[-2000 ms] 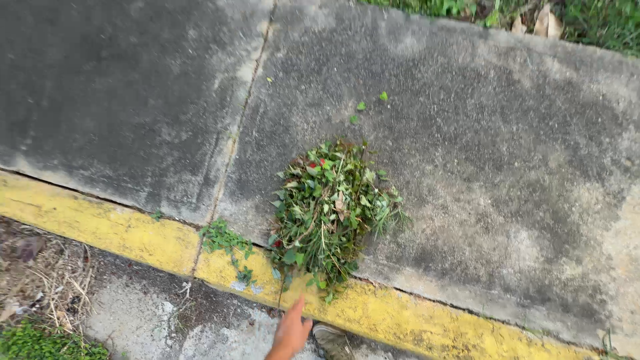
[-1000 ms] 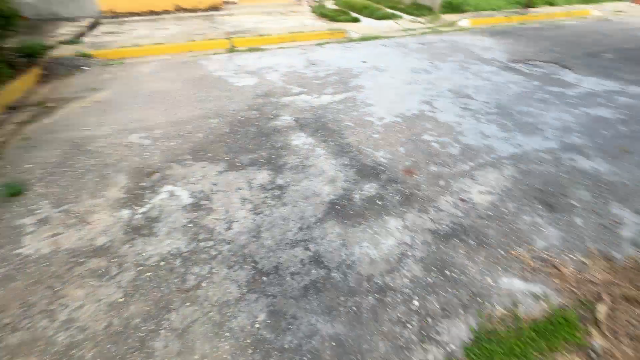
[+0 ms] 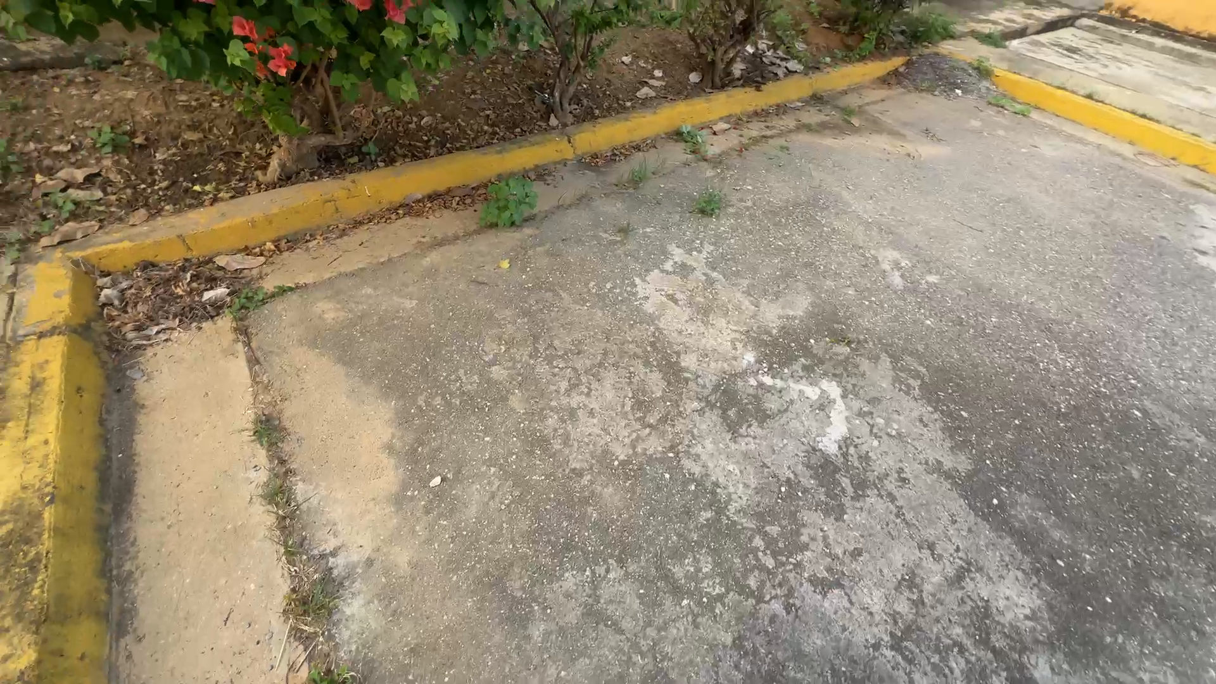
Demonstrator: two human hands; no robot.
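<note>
Neither my left hand nor my right hand is in the head view. Worn grey pavement (image 3: 608, 456) fills most of the picture, with pale patches on it. A yellow-painted curb (image 3: 380, 190) runs from the left corner up towards the top right. Behind it grows a bush with red flowers and green leaves (image 3: 332, 47), rooted in brown soil. A small green weed (image 3: 509, 201) stands against the gutter. Dry leaves (image 3: 171, 294) lie heaped in the corner of the curb.
On the left, another stretch of yellow curb (image 3: 76, 475) comes towards me beside a concrete gutter strip (image 3: 190, 513). Grass grows in the crack (image 3: 285, 522) next to it. A further yellow curb (image 3: 1102, 114) borders a concrete slab at the top right.
The view has swung far round, from a sidewalk to the road and then to this curb corner. The pile of cut plants and the hand seen two seconds ago are out of view.
</note>
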